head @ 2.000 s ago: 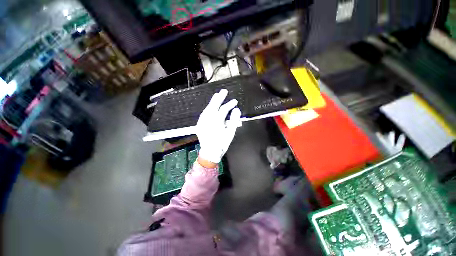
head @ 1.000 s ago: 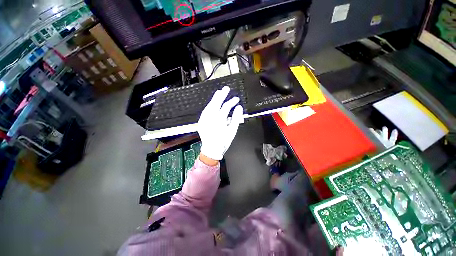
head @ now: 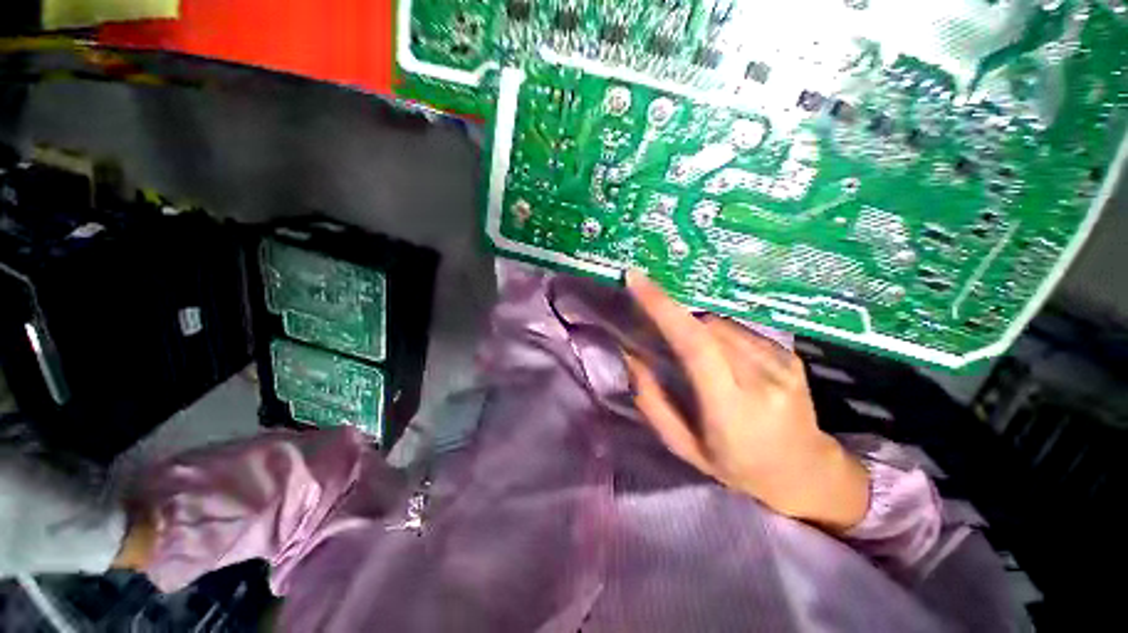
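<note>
The large green circuit board (head: 804, 216) fills the upper right, its silvery joints facing me and its near edge bordered white. My bare right hand (head: 742, 414) is just below that near edge. One fingertip reaches the edge, and the fingers are apart with no visible grip on the board. Of my left arm, the sleeve and a bit of bare wrist show at the lower left. A blurred pale patch beside the wrist may be my gloved left hand (head: 56, 501); its fingers cannot be made out.
Two small green boards (head: 325, 340) lie in a black tray at left. A black box (head: 149, 334) stands beyond them. The red mat (head: 291, 43) is at the top left, touching the large board's corner in view. A dark object with a pale line is at the bottom left.
My view has swung right and down. The large board is nearer and larger, and my bare right hand has come into view. The monitor has left the picture and my left arm is at the lower left.
</note>
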